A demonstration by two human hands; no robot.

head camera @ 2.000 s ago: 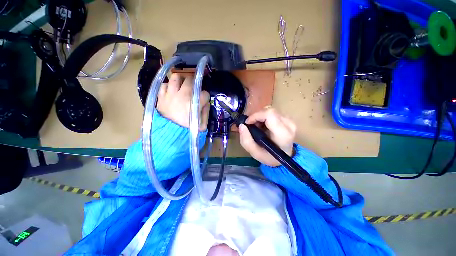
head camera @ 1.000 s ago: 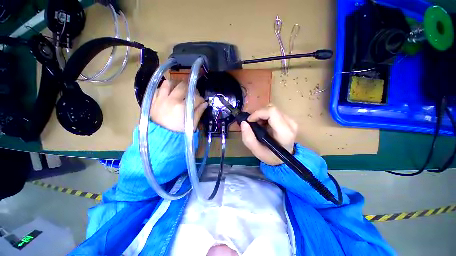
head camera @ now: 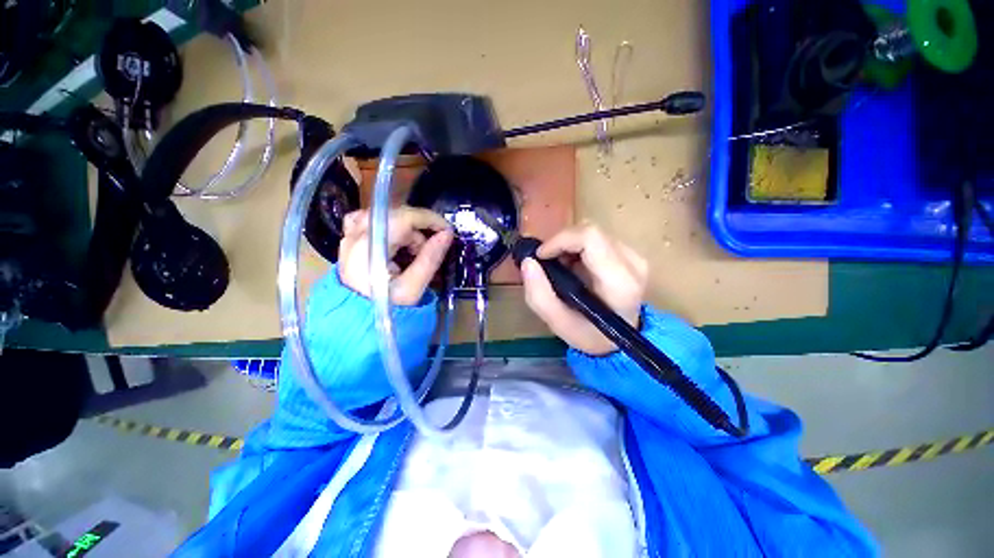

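A black round ear cup [head camera: 491, 187] lies open face up, with a shiny whitish centre and thin leads at its lower edge. My right hand [head camera: 583, 286] is shut on a black soldering iron [head camera: 610, 327], its tip at the cup's centre. My left hand [head camera: 398, 256] is at the cup's left side, thumb and finger drawn together near the shiny centre; any wire between them is too small to tell. Two clear tubing loops [head camera: 289, 294] arch over my left hand and forearm. A black block [head camera: 431, 122] with a boom microphone [head camera: 683, 104] lies beyond the cup.
A reddish block [head camera: 548, 202] lies under the cup on brown cardboard [head camera: 741, 294]. A blue tray [head camera: 719, 207] at right holds a yellow sponge [head camera: 787, 172] and a green spool [head camera: 941, 33]. Thin silvery wire pieces [head camera: 590, 76] lie beyond the block. Other headsets [head camera: 178, 267] lie at left.
The view has shifted slightly. The cup, block and tubing loops sit further left in the picture. My left thumb and finger have come together beside the cup's centre. The iron stays in my right hand.
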